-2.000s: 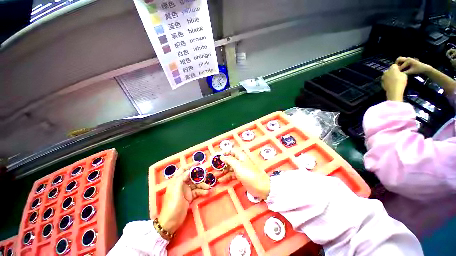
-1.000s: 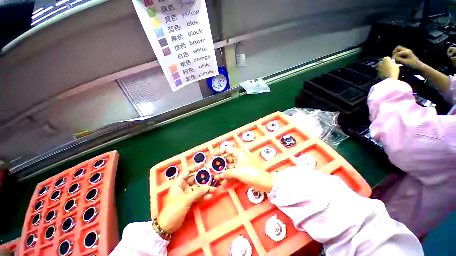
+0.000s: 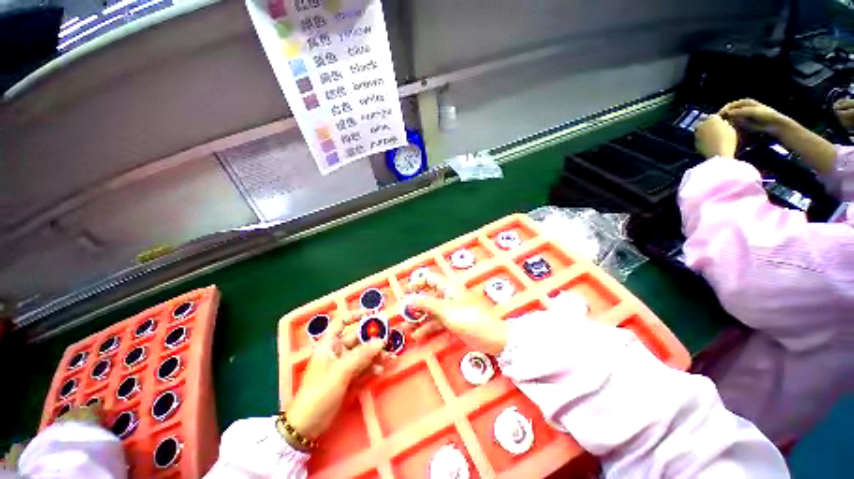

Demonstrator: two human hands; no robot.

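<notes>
My left hand (image 3: 328, 370) holds a watch head (image 3: 373, 330) with a silver rim and a black face lit red-orange at its centre. My right hand (image 3: 459, 313) holds another watch head (image 3: 413, 310), its face partly covered by my fingers. A third dark round unit (image 3: 394, 341) shows just below and between them; I cannot tell whether a finger touches it. Both hands are over the coral-orange large-pocket tray (image 3: 368, 409). Its pockets hold black-faced units (image 3: 318, 326) at the back left and white or silver discs (image 3: 513, 429) elsewhere.
A small-pocket tray (image 3: 201, 374) of dark round faces lies at left, with another person's hand and sleeve (image 3: 75, 449) over its near corner. A crumpled clear bag (image 3: 599, 236) lies at the far right corner. A neighbour's hands (image 3: 735, 126) work over black trays (image 3: 623, 168).
Another person's hand and sleeve have come in over the left tray. The face in my left hand now glows red-orange at its centre. My right fingers cover more of their watch head.
</notes>
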